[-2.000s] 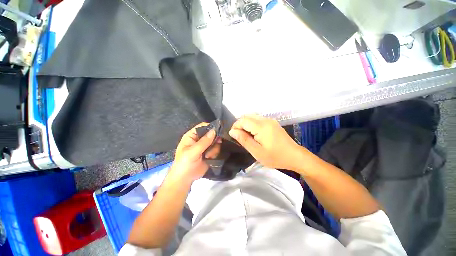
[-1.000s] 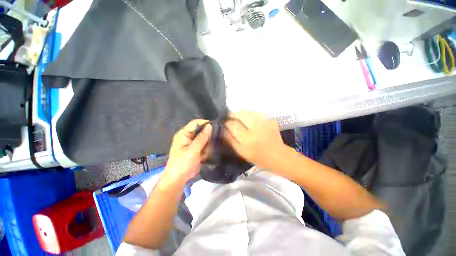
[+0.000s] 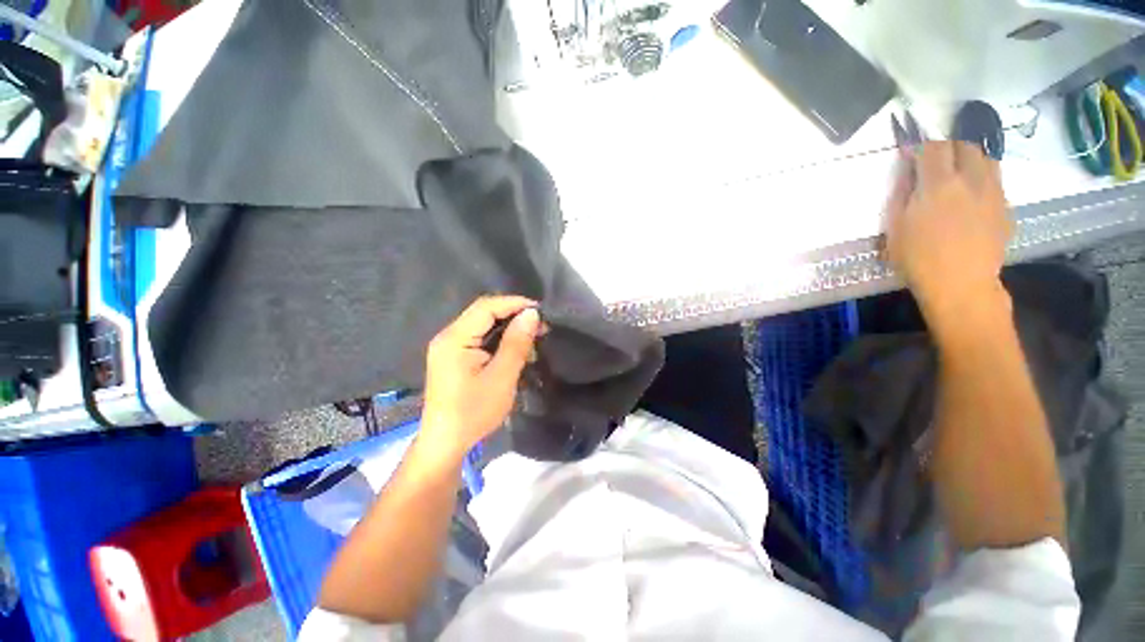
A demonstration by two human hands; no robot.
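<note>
A dark grey garment panel (image 3: 327,301) with a pale stitch line lies over the left of the white table and hangs past its front edge. My left hand (image 3: 481,364) pinches a fold of the cloth between thumb and fingers at that edge. My right hand (image 3: 948,226) is off the cloth, over the table at the right, on the thin pens or snips (image 3: 907,127), which it mostly covers. It is slightly blurred, and I cannot tell if it grips them. A black oval object (image 3: 979,126) lies just behind its fingers.
A black phone-like rectangle (image 3: 806,63) lies at the back right. Yellow- and green-handled snips (image 3: 1110,126) are at the far right. A spring dial (image 3: 639,50) shows at the top. Below are a red stool (image 3: 176,564), blue crates (image 3: 94,527) and dark cloth (image 3: 1005,426).
My right hand has let go of the cloth and moved right to the pens or snips. My left hand still holds the fold, and the cloth's loose end now spreads to the right.
</note>
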